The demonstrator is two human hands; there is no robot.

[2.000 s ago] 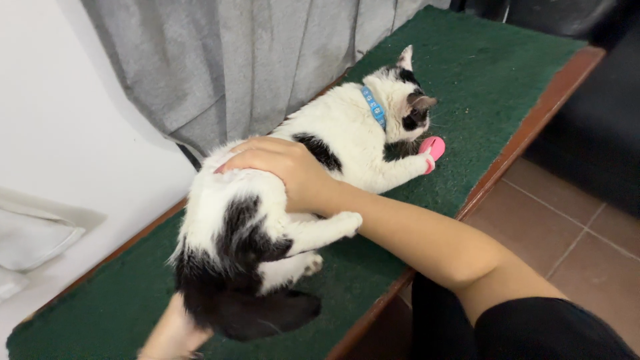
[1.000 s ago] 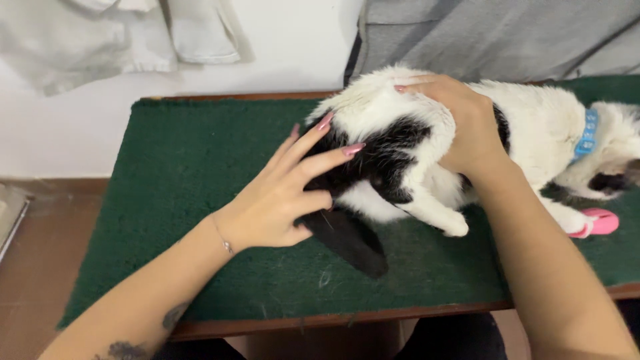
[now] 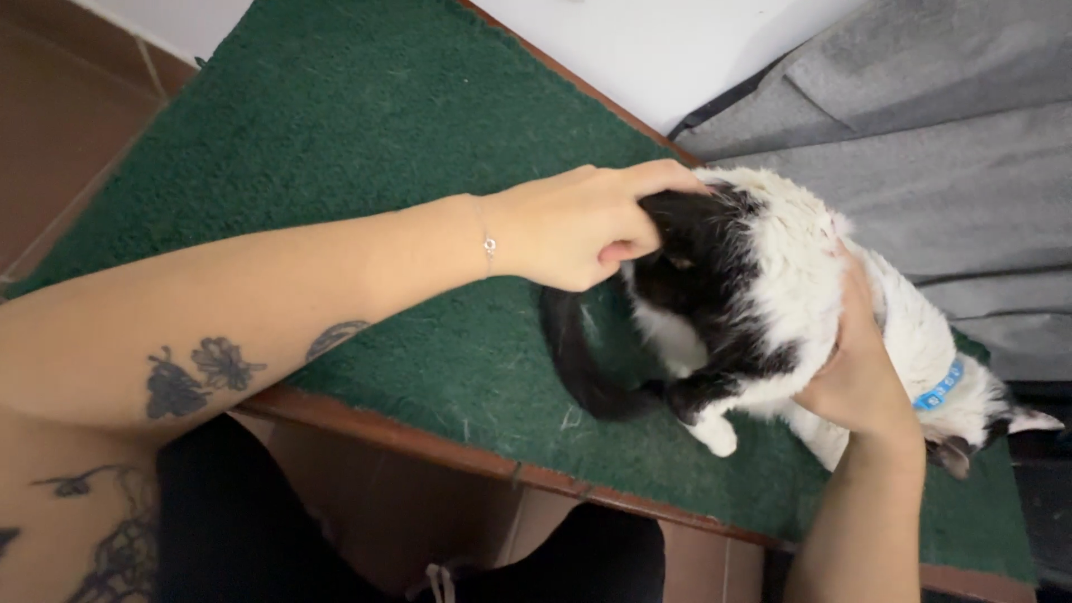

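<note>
A black and white cat with a blue collar lies on a green-covered bench, its head toward the lower right. My left hand reaches in from the left and grips the cat's black rear near the base of the tail, fingers bent into the fur. The dark tail curls below that hand. Around the cat's middle is my right hand, its palm against the flank; part of its fingers is hidden by the body. One white hind paw rests on the green cover.
The green cover spreads over the bench, whose wooden edge runs in front of my legs. Behind the cat hang grey fabric folds beside a white wall. Brown floor tiles show at the upper left.
A second ago my left hand lay with spread fingers on the cat's rear; now its fingers are bent in at the tail base. The pink object by the front paw has left view. The view has turned.
</note>
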